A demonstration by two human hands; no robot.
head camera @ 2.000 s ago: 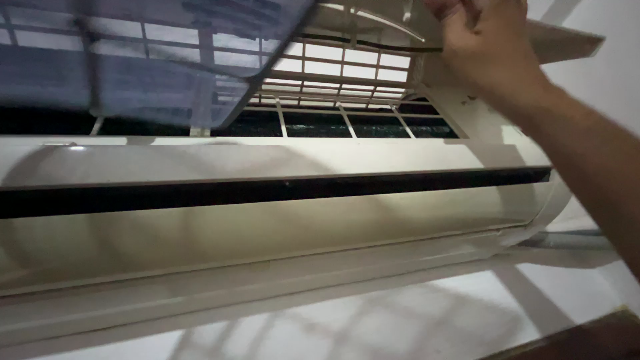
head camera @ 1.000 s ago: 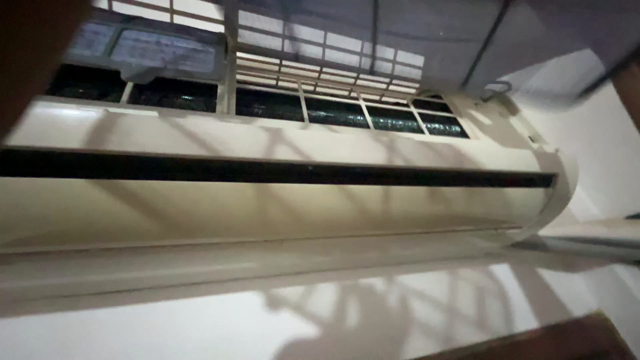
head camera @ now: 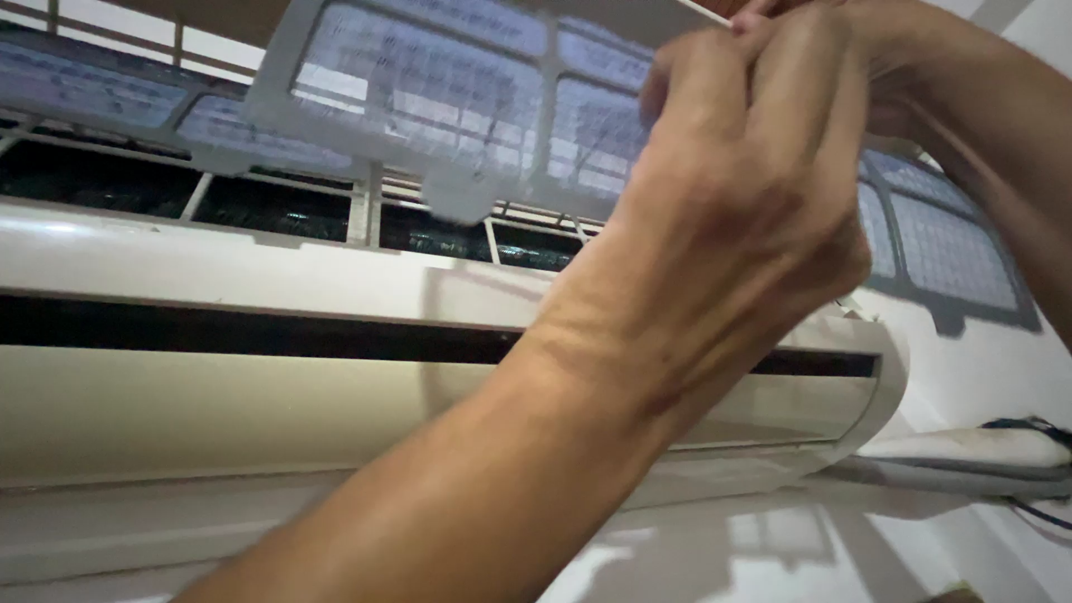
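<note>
A wall-mounted split air conditioner has its front raised, with dark coil showing behind white ribs. My left hand reaches up from below, its fingers bent over a grey-framed mesh air filter. Mesh in a similar frame shows again to the right of my wrist; my hand hides how the parts join. Another mesh filter lies in the unit at the left. My right hand comes from the right, close behind my left hand at the lifted front panel's edge; its fingertips are mostly hidden.
Wrapped pipes and a dark cable run along the white wall right of the unit. The unit's rounded right end stands near the mesh. Shadows fall on the wall below.
Both hands are now together at the upper right; one second ago neither showed clearly. The loose filter mesh, blurred across the upper right then, now hangs in front of the unit's opening.
</note>
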